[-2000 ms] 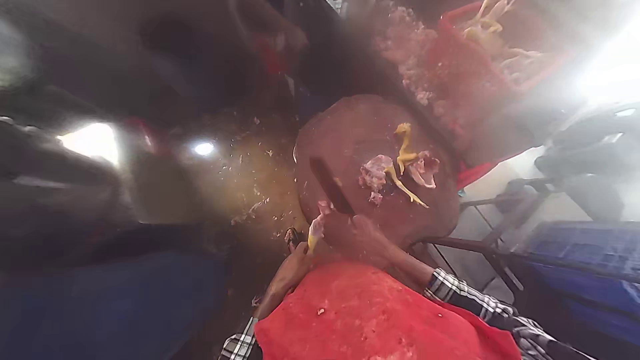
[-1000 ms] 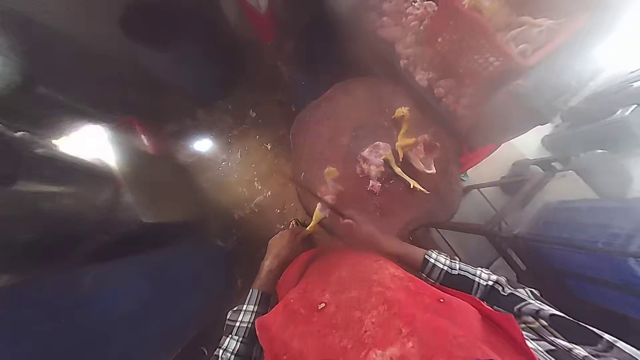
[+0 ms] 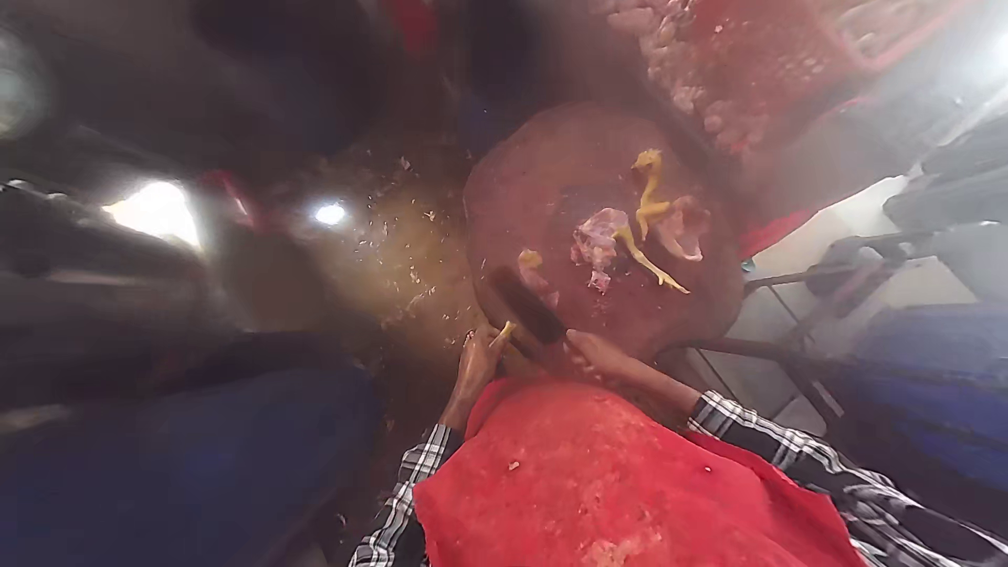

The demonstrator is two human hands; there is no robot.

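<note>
My right hand [image 3: 594, 354] is closed around the handle of a broad-bladed cleaver [image 3: 526, 305], whose dark blade is over the near left part of a round chopping block [image 3: 543, 169]. At the block's near left edge, my left hand [image 3: 480, 354] grips a yellow chicken foot [image 3: 504, 334]. Beyond the blade lies a cut chicken leg piece [image 3: 535, 276] with a yellow end. Farther right on the block are a pink piece of raw chicken [image 3: 598, 240], a yellow chicken foot [image 3: 655, 268], another yellow foot [image 3: 650, 189] and a pale piece of meat [image 3: 685, 228].
Heaped raw meat [image 3: 669, 47] and a red crate [image 3: 858, 59] stand beyond the block at the upper right. Scraps are scattered over the wet floor [image 3: 402, 244] to the left. A metal frame [image 3: 787, 354] and a blue container [image 3: 929, 378] are on the right. A red apron covers my front.
The yellow foot in my left hand has come apart from the leg piece, which now lies on the block. The cleaver's blade has swung away from my left hand.
</note>
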